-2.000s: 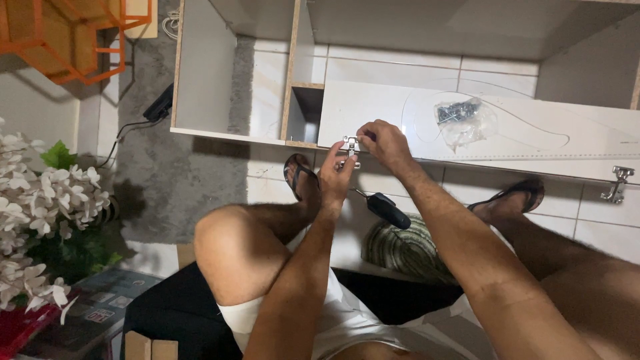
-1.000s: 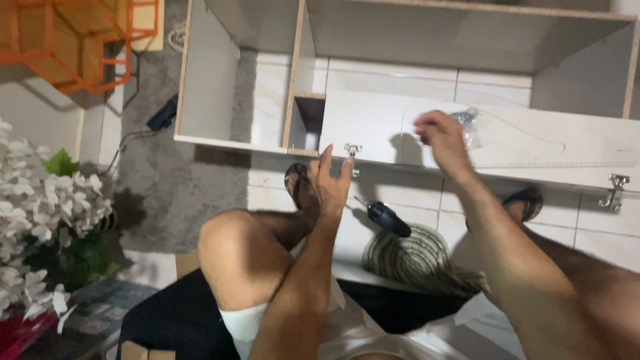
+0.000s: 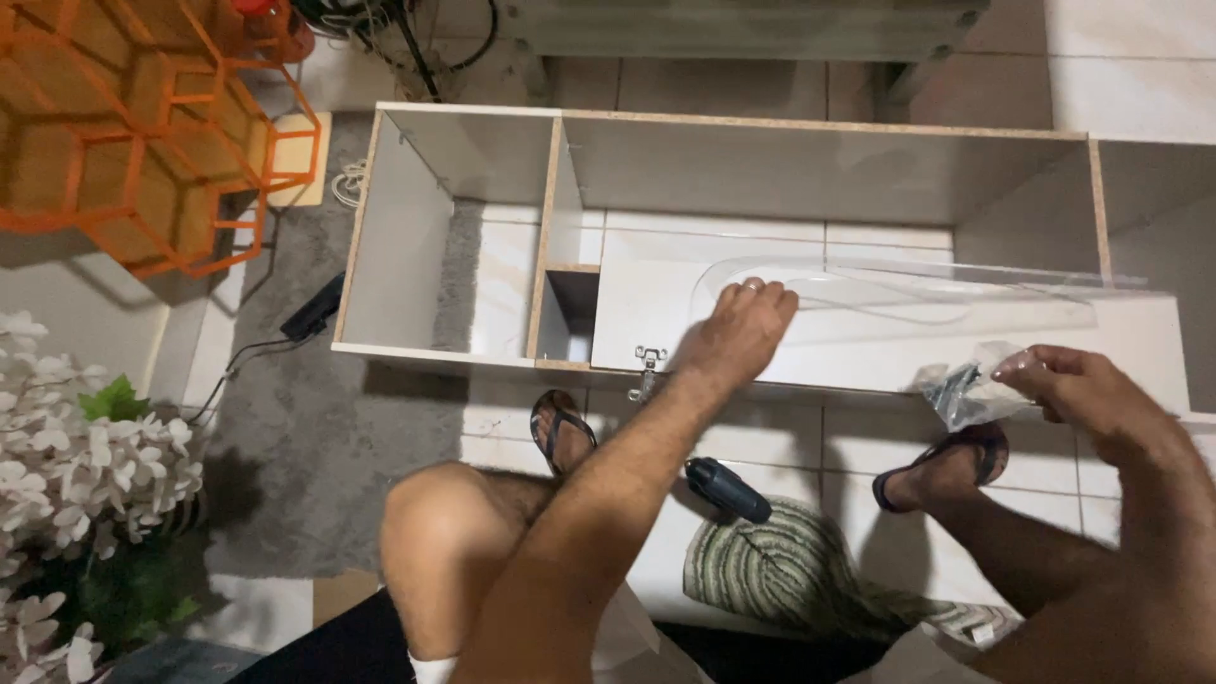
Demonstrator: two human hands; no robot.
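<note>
My left hand [image 3: 746, 328] has its fingers curled at the left end of a clear plastic strip [image 3: 902, 275], which lies over a white panel [image 3: 646, 304]; whether it grips the strip is hard to tell. My right hand [image 3: 1073, 375] pinches a clear plastic bag of small hardware [image 3: 969, 389] at the panel's near edge. A metal cabinet hinge [image 3: 649, 366] sits on the panel's near left edge, left of my left wrist. The panel rests across the open cabinet frame [image 3: 826, 125].
A dark cordless screwdriver [image 3: 727, 489] lies on the floor between my feet, by a striped green cloth [image 3: 769, 565]. A grey rug [image 3: 332, 475], white artificial flowers [image 3: 95, 446] and an orange hexagonal wire rack [image 3: 142, 142] are at left. A grey bench [image 3: 741, 33] stands beyond.
My left hand has left the hinge and moved right to the clear strip. My right hand has taken hold of the hardware bag and moved it right. The view has shifted.
</note>
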